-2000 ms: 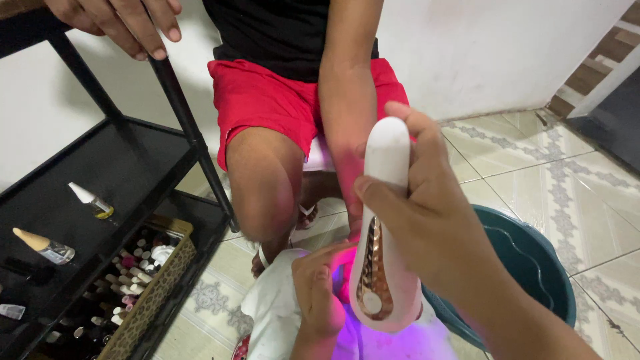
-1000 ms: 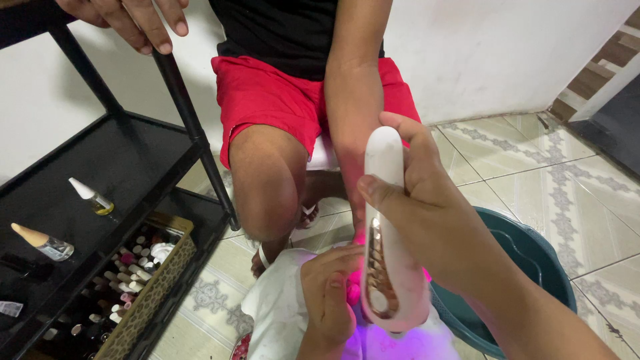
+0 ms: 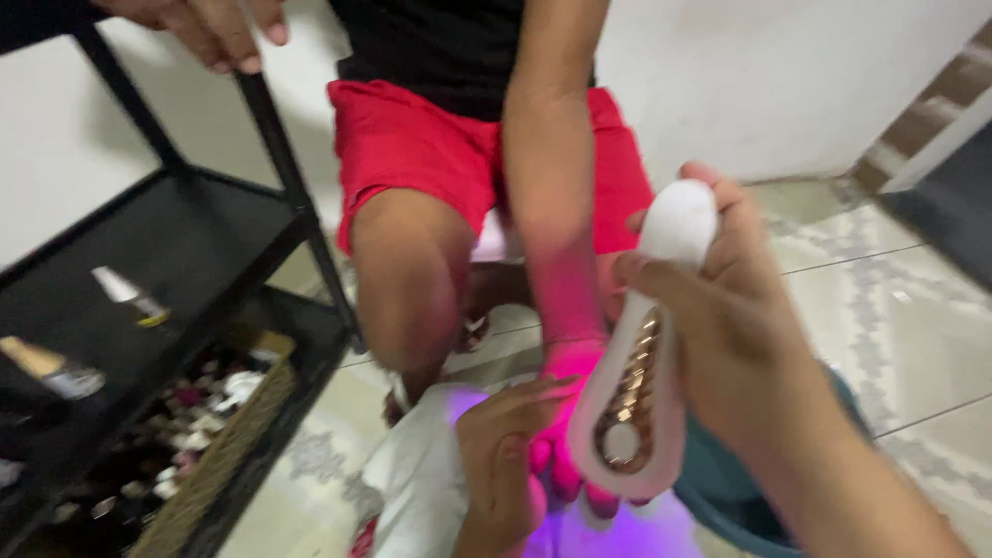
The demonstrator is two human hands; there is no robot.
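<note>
My right hand [image 3: 721,310] is closed around a white handheld UV nail lamp [image 3: 647,372] with a rose-gold textured inlay and a round button. Pink and violet light from it falls on the other person's hand [image 3: 570,434], which lies palm down below the lamp. My left hand [image 3: 504,457] touches the side of that hand near its fingers; whether it grips them is not clear. A white towel [image 3: 422,465] is spread beneath the hands, partly lit violet.
At the left, a black shelf cart [image 3: 194,225] bears two nail polish bottles [image 3: 132,297] [image 3: 50,368]. A woven basket [image 3: 217,457] of bottles sits on its lower shelf. The person's other hand [image 3: 217,31] rests on the cart. A teal basin [image 3: 721,473] stands at the right.
The lamp has tilted, its upper end now leaning right. More of the other person's hand shows under pink light beside it. My left hand stays by that hand.
</note>
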